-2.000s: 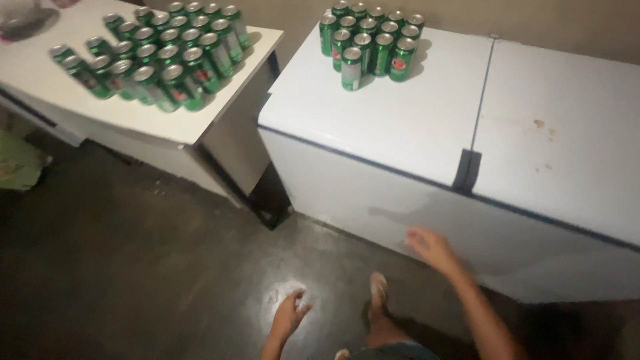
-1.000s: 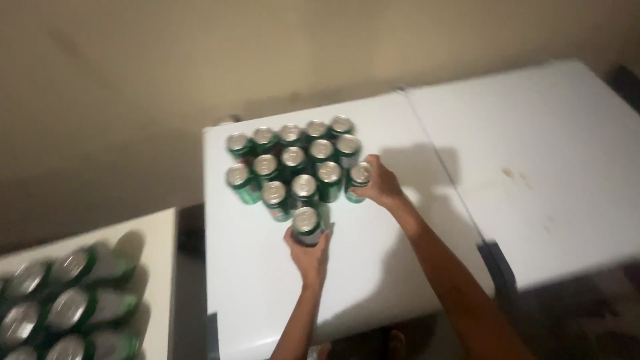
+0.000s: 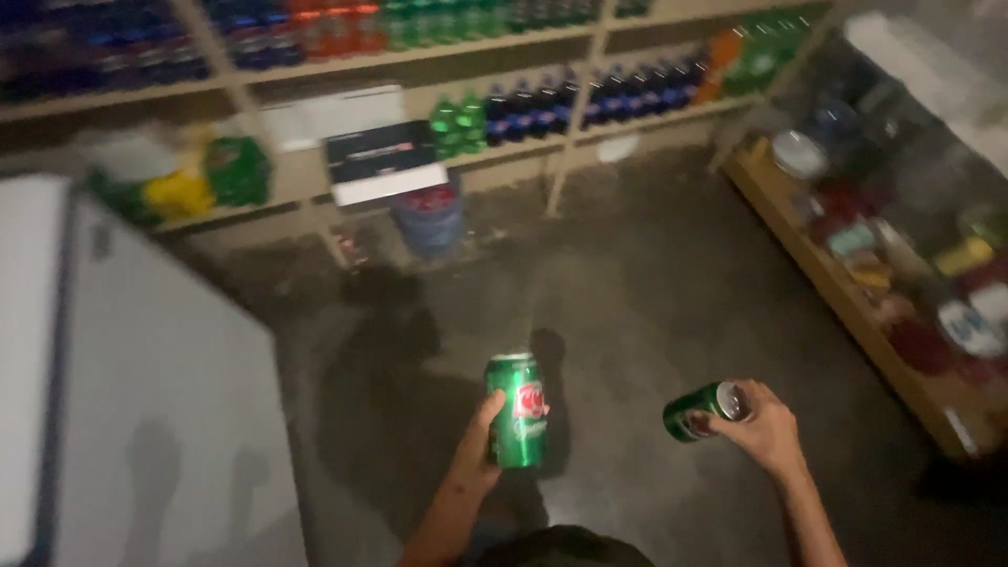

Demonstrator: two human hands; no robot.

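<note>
My left hand (image 3: 482,437) grips a green drink can (image 3: 517,413) around its side, and the can is upright with its printed front towards me. To the right, my right hand (image 3: 760,429) holds a second green can (image 3: 697,411) by its top end; this one is tilted, its silver lid towards my palm. Both cans are in the air over the dark floor, well apart from each other. The fingers behind the left can are mostly hidden.
A white chest freezer (image 3: 173,378) stands at the left. Ahead, wooden shelves (image 3: 504,150) carry soda bottles (image 3: 543,110) and a dark box (image 3: 386,161), with a bucket (image 3: 429,220) below. A low wooden display shelf (image 3: 835,307) with mixed goods runs along the right.
One second ago my hands were on two cans at the group on the freezer top; now each holds a can over the floor. The view has swung to the shelves.
</note>
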